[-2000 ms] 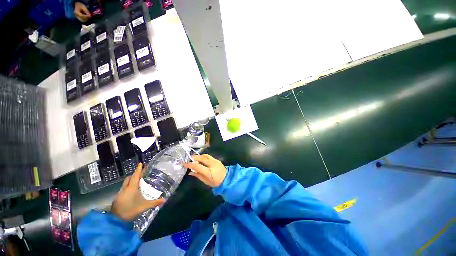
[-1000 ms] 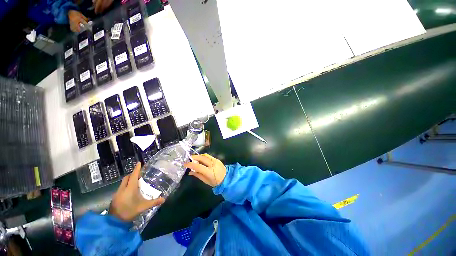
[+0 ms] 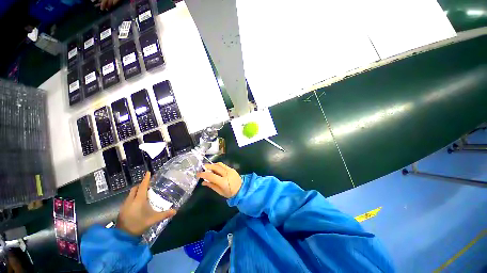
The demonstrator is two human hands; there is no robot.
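A large clear plastic bottle with a white label lies tilted, its neck pointing up and right toward the foot of the post. My left hand grips its lower body. My right hand holds its upper side near the shoulder. The bottle's neck overlaps a small whitish dispenser bottle; whether they touch is hard to tell. A folded white wipe lies on the keypad phones in the near blister tray.
A second tray of label-side-up phones lies behind. Stacked trays stand at left, with pink-red parts nearby. A post rises beside white boards. A green lump and thin stick lie right of it.
The other person's hands at the top left have moved back from the far tray, mostly out of view. My hands and the bottle have hardly moved.
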